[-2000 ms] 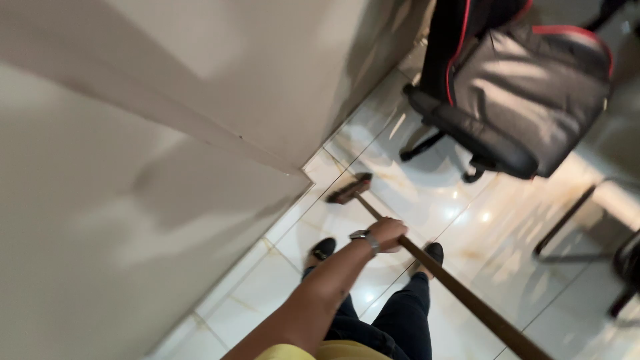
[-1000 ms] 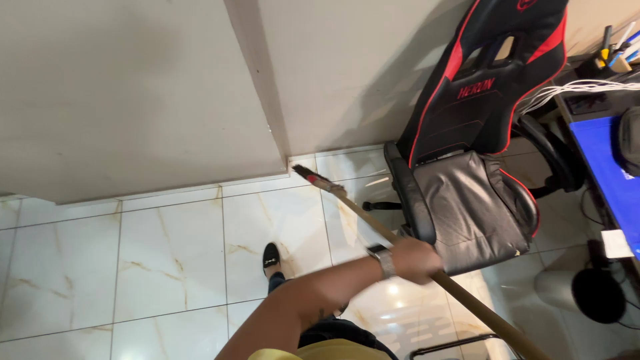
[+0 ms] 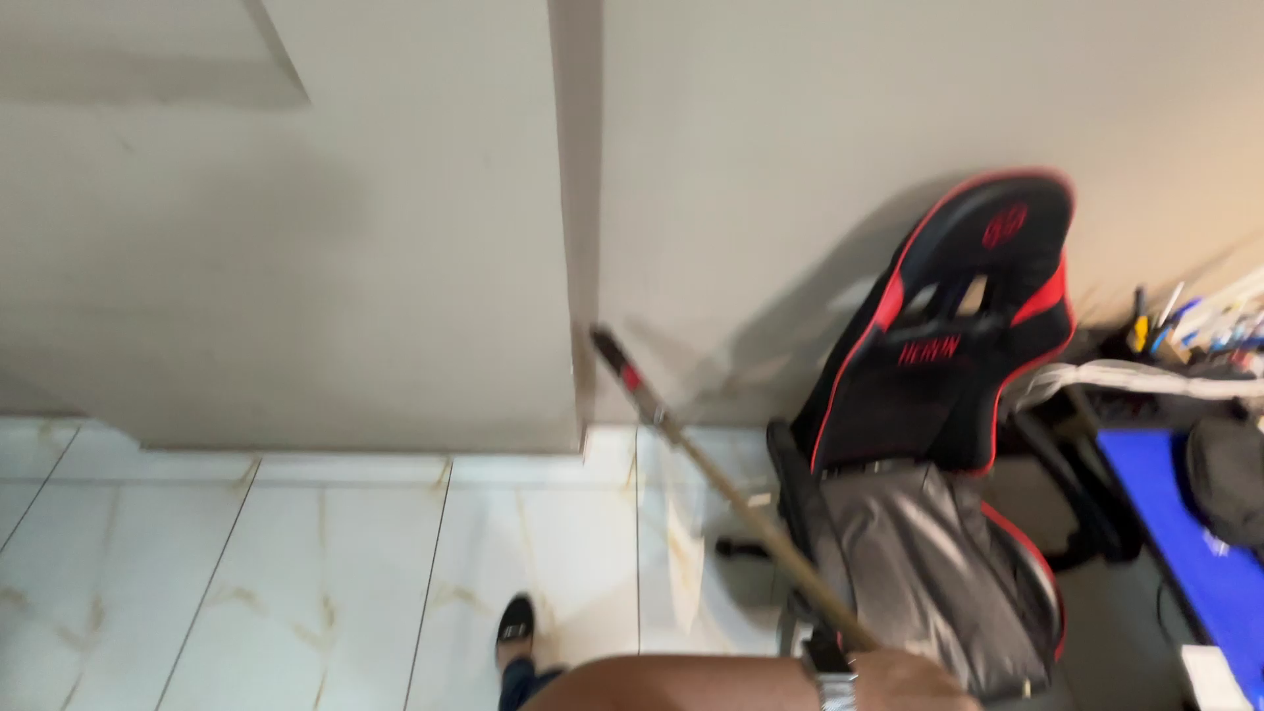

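Along the bottom edge, my left hand (image 3: 913,679), with a metal-banded watch (image 3: 834,681) on its wrist, is closed around a long wooden broom handle (image 3: 760,523). The handle slants up and left across the view to a narrow, dark broom head (image 3: 614,357) with a red patch. That head is seen nearly edge-on, in front of the wall corner and higher in view than the floor edge; whether it touches the wall I cannot tell. The lower end of the handle is hidden behind the hand and the frame edge. My right hand is out of view.
A black and red gaming chair (image 3: 904,395) stands against the wall at right. Beyond it is a desk with a blue mat (image 3: 1160,494), a dark bag (image 3: 1224,479) and white cables (image 3: 1136,377). A projecting wall (image 3: 395,296) meets the tiled floor (image 3: 316,592); my shoe (image 3: 515,620) is below.
The broom head has gone from the floor by the wall's corner to higher up in front of the wall. My left hand still holds the handle. The view has tilted up.
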